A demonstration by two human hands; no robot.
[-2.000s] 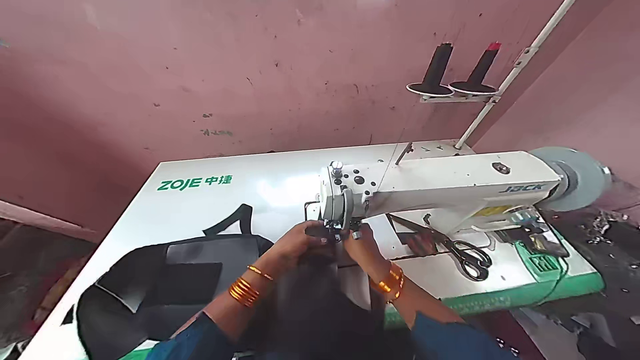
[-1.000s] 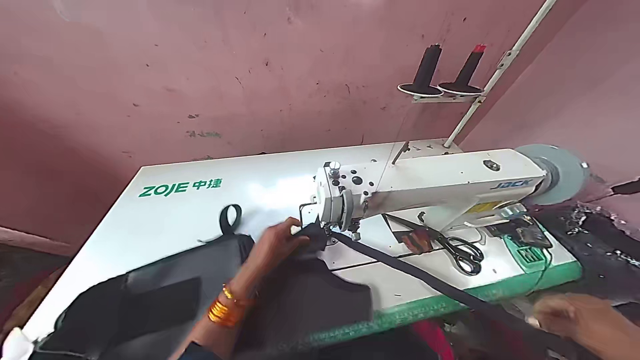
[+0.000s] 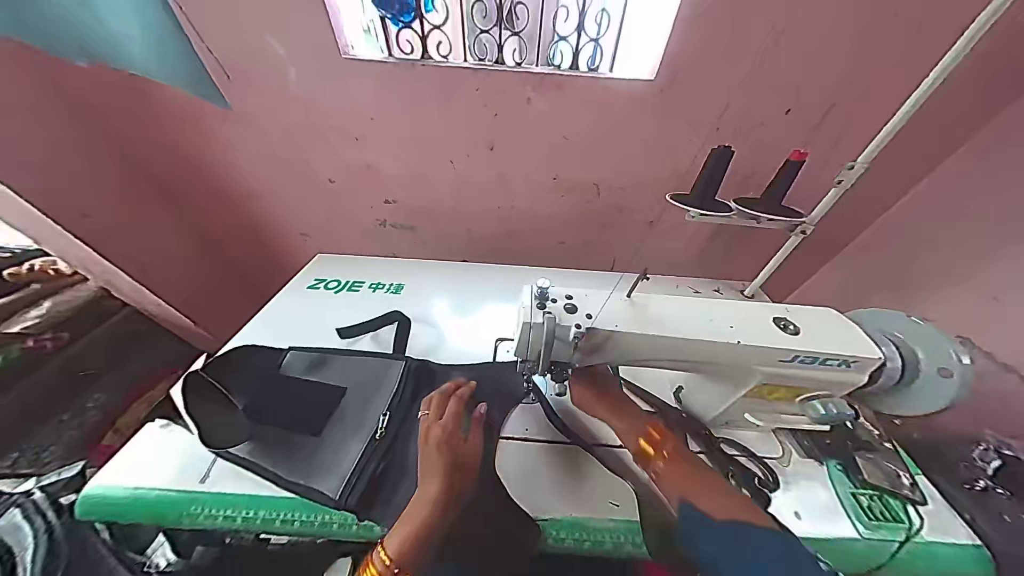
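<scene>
My left hand [image 3: 452,440] lies on a dark fabric bag piece [image 3: 320,432] with a zip, left of the needle, its fingers slightly spread and pressing the cloth. My right hand [image 3: 596,394] is just right of the needle area under the arm of a white Jack sewing machine [image 3: 704,336]; its fingertips are partly hidden, so its grip cannot be told. A dark strap [image 3: 564,428] runs from the presser foot [image 3: 530,390] toward the front edge, past my right forearm. A short fabric loop [image 3: 400,324] sticks up from the bag's far edge.
Black-handled scissors [image 3: 748,468] lie behind my right forearm. A green tray [image 3: 876,508] with a dark flat object is at the right of the white table [image 3: 360,268]. Two thread cones [image 3: 710,180] stand on a holder by a slanted pole. A handwheel cover [image 3: 912,364] juts out at the right.
My right hand has moved from the lower right, by the strap, to beside the needle. My left hand has moved from beside the presser foot onto the bag cloth. The view has shifted, showing a window.
</scene>
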